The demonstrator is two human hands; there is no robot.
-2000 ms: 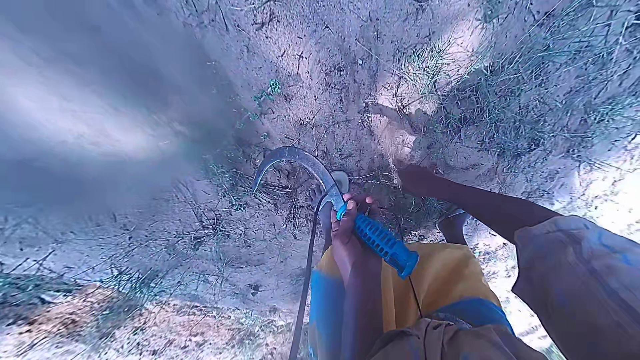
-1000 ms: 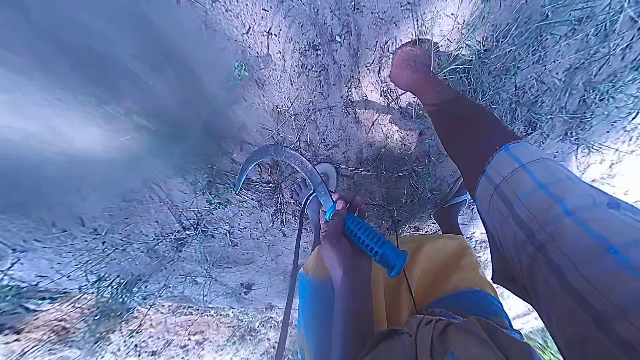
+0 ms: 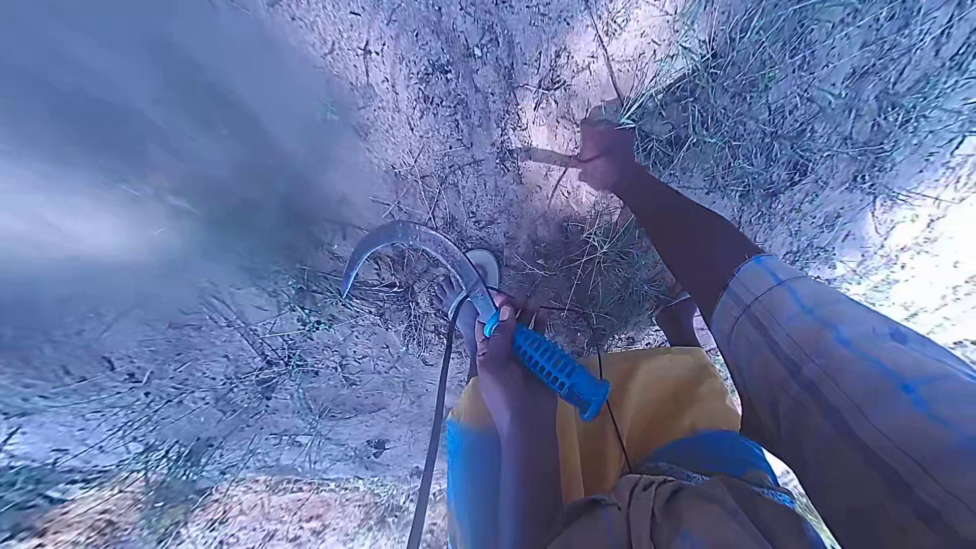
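Observation:
My left hand (image 3: pixel 507 343) is closed around the neck of a sickle (image 3: pixel 427 238), just where its blue ribbed plastic handle (image 3: pixel 560 370) begins. The curved metal blade points left over the ground. A thin dark cord (image 3: pixel 614 427) runs from near this hand down over yellow and blue cloth (image 3: pixel 648 389) at my lap. Farther forward, my right hand (image 3: pixel 608 156) is low over the soil with its fingers curled. A brown stick-like piece (image 3: pixel 550 158) touches or passes under it; whether it is held cannot be told.
Dry sandy ground carries scattered twigs and grass. A denser grass patch (image 3: pixel 801 114) lies at the upper right, with a tuft (image 3: pixel 610 267) between my hands. A foot in a sandal (image 3: pixel 457 293) is beside the blade, near a dark strap (image 3: pixel 435 435). Blur covers the upper left.
Between two and one seconds ago my right hand moved forward, away from my body; it remains stretched out now. My left hand keeps hold of the sickle.

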